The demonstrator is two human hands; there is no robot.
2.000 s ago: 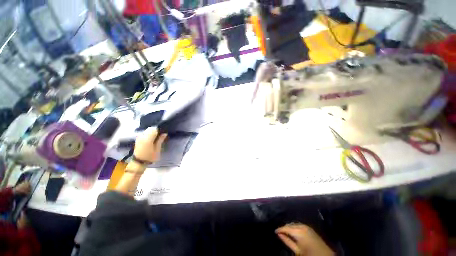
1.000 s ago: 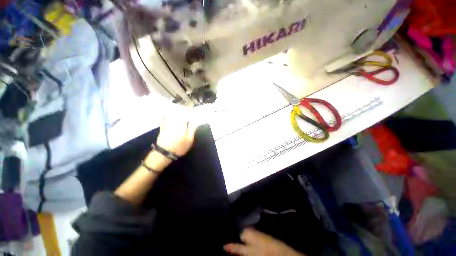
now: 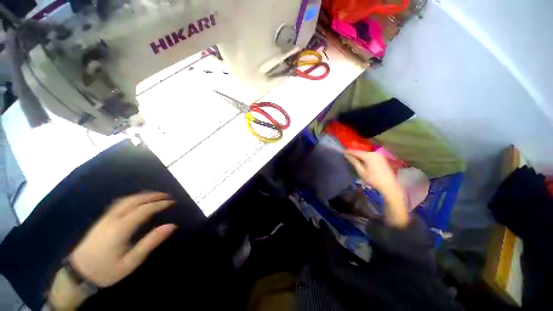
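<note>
A black fabric panel (image 3: 67,200) lies over the front left of the white table, its upper edge by the needle area of the HIKARI sewing machine (image 3: 182,36). My left hand (image 3: 124,237) rests palm down on the panel with fingers spread, gripping nothing. My right hand (image 3: 373,173) is blurred, off the table at the right, above a heap of cloth. Its fingertips are beside a grey-blue cloth piece (image 3: 327,170); whether they grip it is unclear.
Red-and-yellow scissors (image 3: 267,121) lie right of the needle. Second scissors (image 3: 309,65) lie partly under the machine. Pink and red scraps (image 3: 361,30) are at the table's right end. A wooden edge (image 3: 504,243) with black cloth stands far right.
The view has swung right. My left hand has moved back from the needle area onto the black panel. My right hand has moved from the lap area out to the cloth heap at the right.
</note>
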